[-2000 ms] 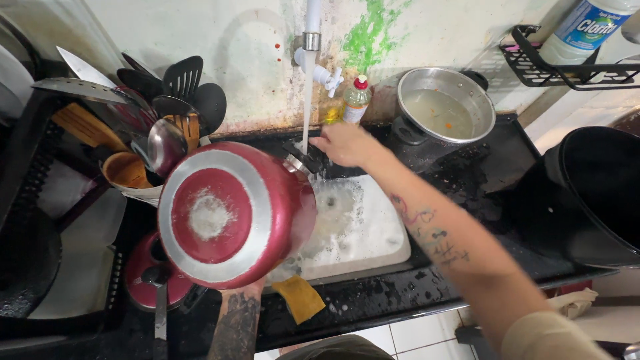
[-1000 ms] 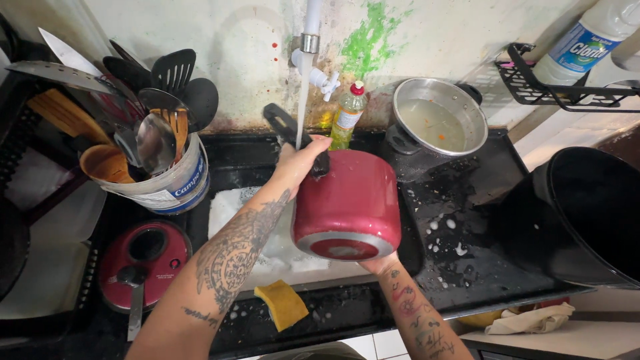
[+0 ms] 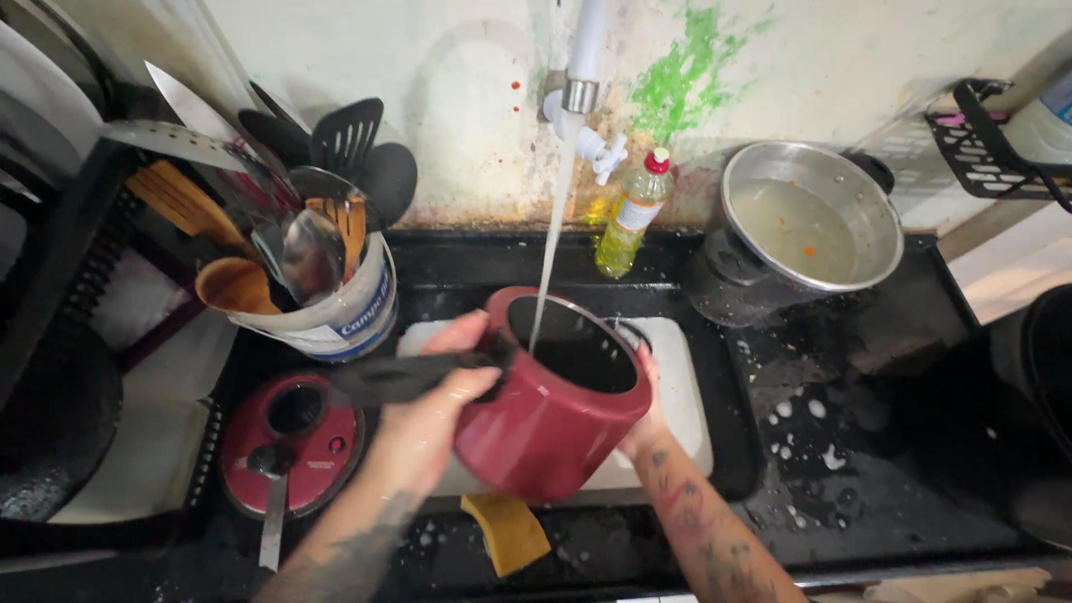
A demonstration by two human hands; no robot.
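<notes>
A red pressure-cooker pot [image 3: 544, 427] is tilted over the sink [image 3: 691, 402], its dark inside facing up toward the faucet [image 3: 580, 92]. Water runs from the faucet into the pot. My left hand [image 3: 435, 410] grips the pot by the base of its long black handle, slightly blurred. Around the small side handle and right wall, my right hand [image 3: 649, 410] holds the pot. The red lid [image 3: 322, 452] lies on the counter at the left. A yellow sponge [image 3: 507, 534] rests on the sink's front edge, below the pot.
A bucket of utensils [image 3: 335, 322], with a knife among them, stands behind the lid. A dish-soap bottle [image 3: 634, 213] stands by the wall. An aluminum pot [image 3: 812, 222] of cloudy water is at the back right. A dish rack [image 3: 180, 469] is far left; a black bin [image 3: 1038, 419] is at right.
The pot has turned from showing its outer bottom to having its mouth up under the stream. My right hand has moved from near the faucet to the pot's right side.
</notes>
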